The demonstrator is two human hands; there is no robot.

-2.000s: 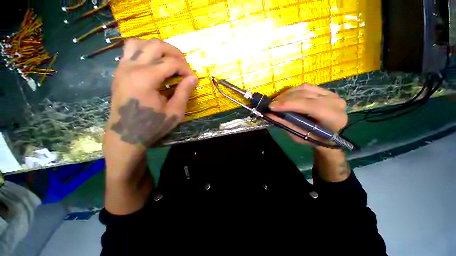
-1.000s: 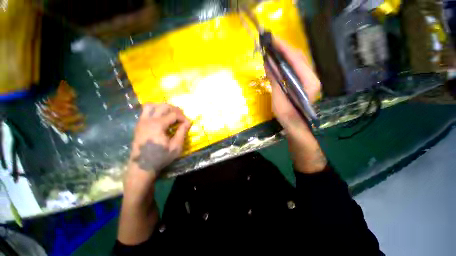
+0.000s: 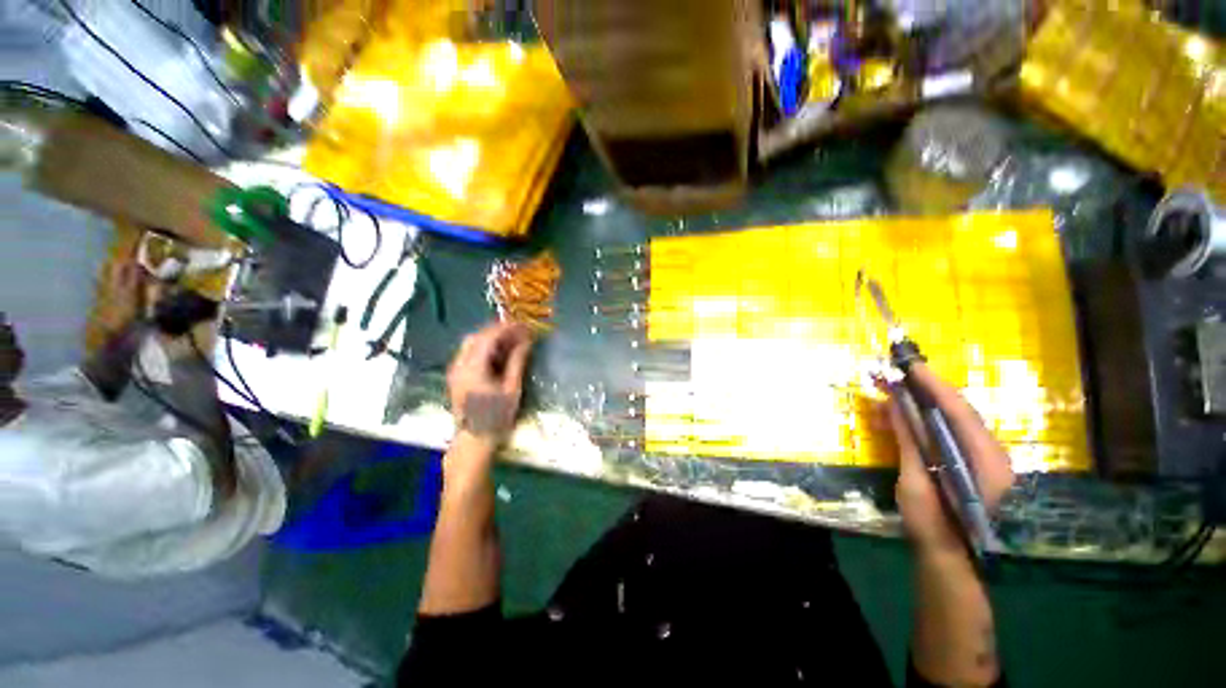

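The yellow-orange flexible circuit panel (image 3: 766,289) lies flat on the bench in front of me. My right hand (image 3: 957,464) holds the soldering iron (image 3: 941,437) with its feed tube, tip pointing up and left over the panel. My left hand (image 3: 488,380) is at the near edge of the pile of orange-brown leads (image 3: 527,288), left of the panel. Its fingers are bent close together and blurred; whether they hold a lead cannot be told. Several leads (image 3: 621,289) project from the panel's left edge.
Stacked panels (image 3: 437,128) lie at the upper left, beside a brown cardboard box (image 3: 652,94). Pliers (image 3: 390,303) lie at the edge of a white sheet (image 3: 370,370). A round tin (image 3: 948,141) stands above the panel, a dark box (image 3: 1190,363) at right. Another person (image 3: 121,470) works at left.
The view has swung left. My left hand has left the panel's lower left and moved to the lead pile. My right hand still holds the iron over the panel.
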